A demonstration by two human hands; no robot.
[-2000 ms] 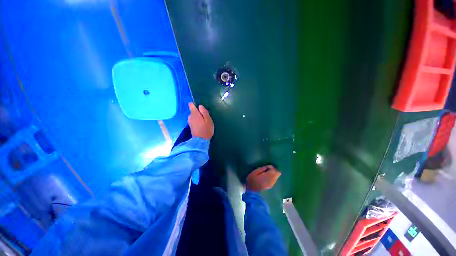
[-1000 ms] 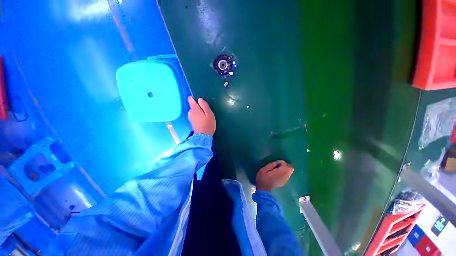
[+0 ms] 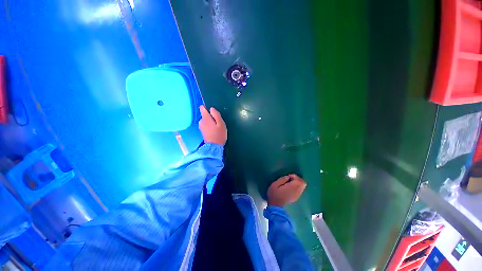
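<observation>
My left hand (image 3: pixel 213 126) rests at the near edge of the green surface (image 3: pixel 280 63), with two fingertips apart and nothing visible in it. My right hand (image 3: pixel 286 190) lies on the green surface, lower and to the right, with its fingers curled in. No object shows in it, though the inside of the palm is hidden. A small dark round part (image 3: pixel 236 75) with a pale ring and shiny loose bits around it lies on the surface, above my left hand and out of touch.
A light blue stool (image 3: pixel 160 100) stands left of the edge on the blue floor. Another blue stool (image 3: pixel 39 174) is at far left. Orange-red trays (image 3: pixel 460 63) and a clear bag (image 3: pixel 459 138) are at far right. Pale metal posts (image 3: pixel 332 243) stand at lower right.
The view has shifted a little, so the surface and stool sit slightly differently in the picture. Both hands keep nearly the same pose and place.
</observation>
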